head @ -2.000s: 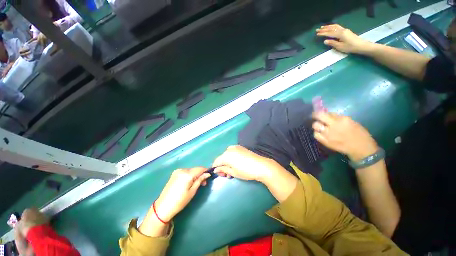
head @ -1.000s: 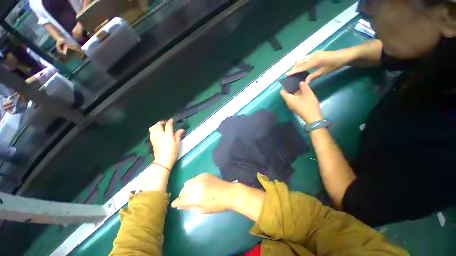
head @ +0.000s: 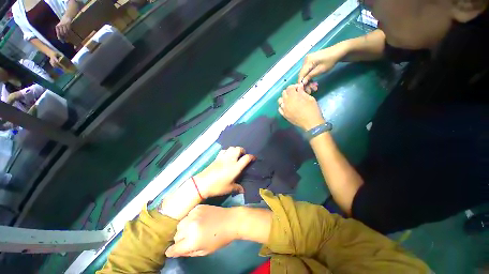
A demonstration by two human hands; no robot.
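A loose heap of overlapping black blanks (head: pixel 268 150) lies on the green bench between me and the worker at the right. My left hand (head: pixel 222 174) reaches to the heap's near left side, its fingertips on the blanks and spread. My right hand (head: pixel 201 233) is nearer to me, knuckles up with the fingers curled, beside and partly over my left forearm. Whether my right hand holds anything is hidden.
A white rail (head: pixel 214 131) edges the bench, with a white slanting post (head: pixel 53 239) at the left. Folded black strips (head: pixel 193 120) lie on the green belt beyond. At the right a person's hands (head: pixel 303 101) meet above the bench. Across the line are workers and white bins (head: pixel 102 53).
My left hand has moved from over the rail and belt edge back to the heap of blanks. My right hand has moved slightly down and left. The other person's hands have closed together around their work.
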